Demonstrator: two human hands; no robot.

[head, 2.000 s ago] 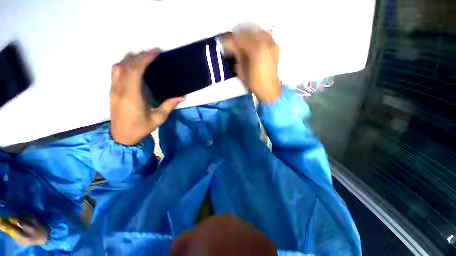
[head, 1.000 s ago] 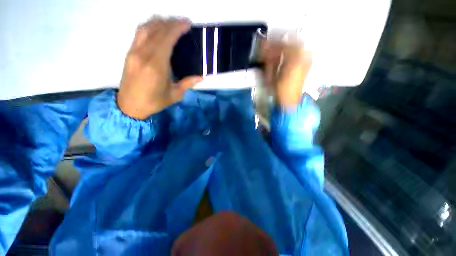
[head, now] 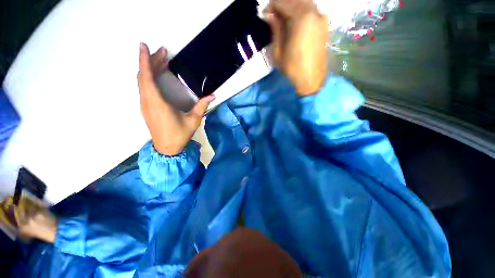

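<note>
A glossy black smartphone or screen module (head: 220, 51) is held tilted over the white table, its right end higher in the picture, with light streaks on its face. My left hand (head: 168, 106) is at its lower left end, thumb at the near edge and fingers spread at the far side. My right hand (head: 298, 43) is at its upper right end, fingers bent against that end; the fingertips are partly cut off by the top edge. Whether a small tab is between them cannot be told.
Clear scraps with red specks (head: 363, 24) lie at the white table's (head: 81, 81) right end. At lower left another person's hand with yellow fingertips (head: 32, 220) holds a dark slab (head: 30, 184). A blue object (head: 6, 117) is at the left edge.
The view has turned. The phone now slants up to the right instead of lying nearly level. The neighbour's hand and more of the scraps have come into view. Both hands remain at the phone's ends.
</note>
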